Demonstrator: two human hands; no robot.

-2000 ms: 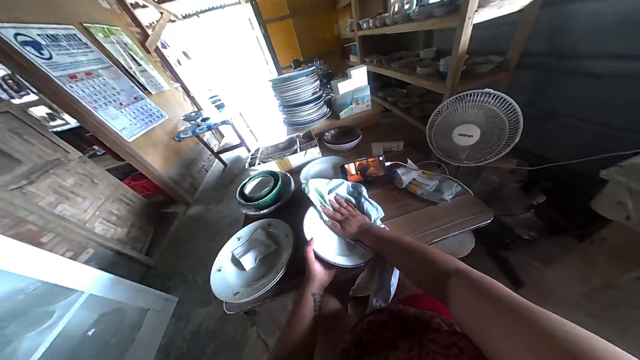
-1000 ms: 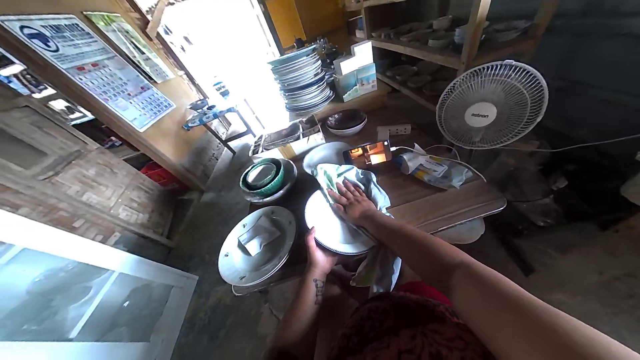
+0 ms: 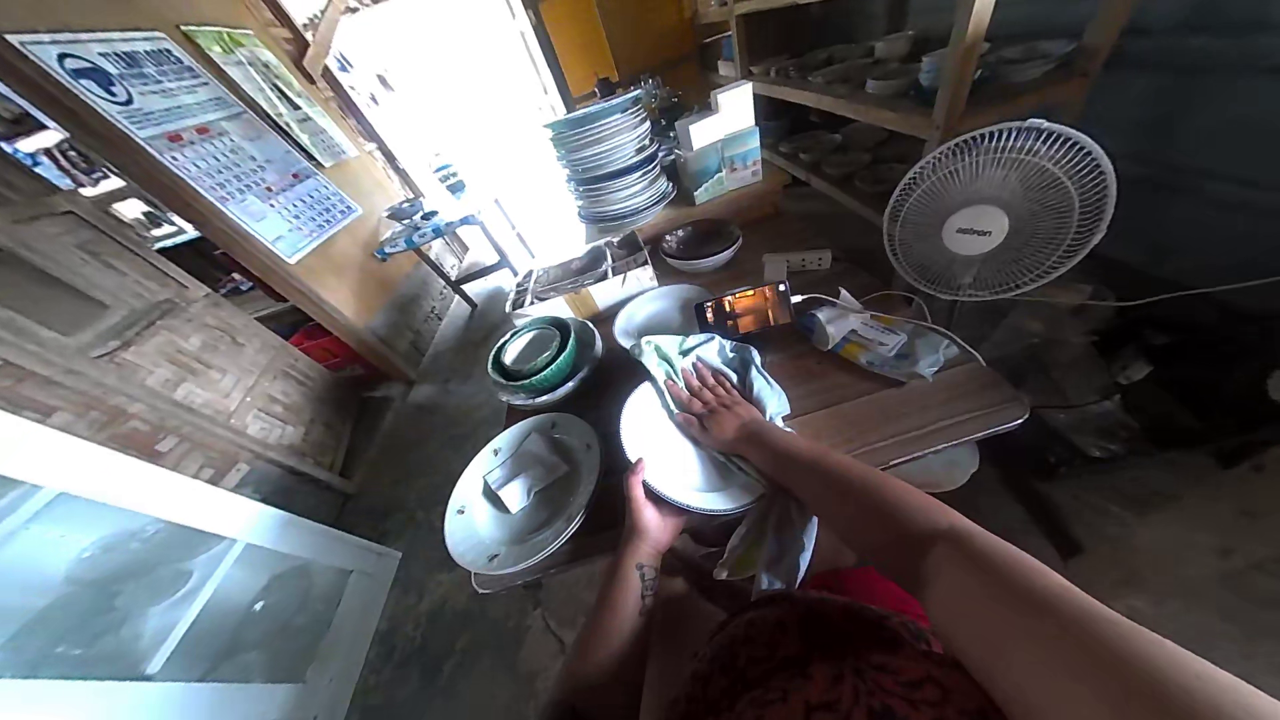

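Note:
My left hand grips the near-left rim of a white plate, thumb on top. My right hand lies flat, fingers spread, pressing a pale cloth onto the plate's far right part; one end of the cloth hangs down past the near rim. Left of the plate, large oval plates are stacked with a folded white paper on top. Behind them stand nested green bowls on a lighter dish. Another white plate lies just beyond the cloth.
On the wooden table are a lit phone, a plastic packet, a power strip and a dark bowl. A tall plate stack rises behind. A fan stands right; a glazed white frame is lower left.
My right hand and the cloth have shifted a little over the plate, while my left hand still grips its rim.

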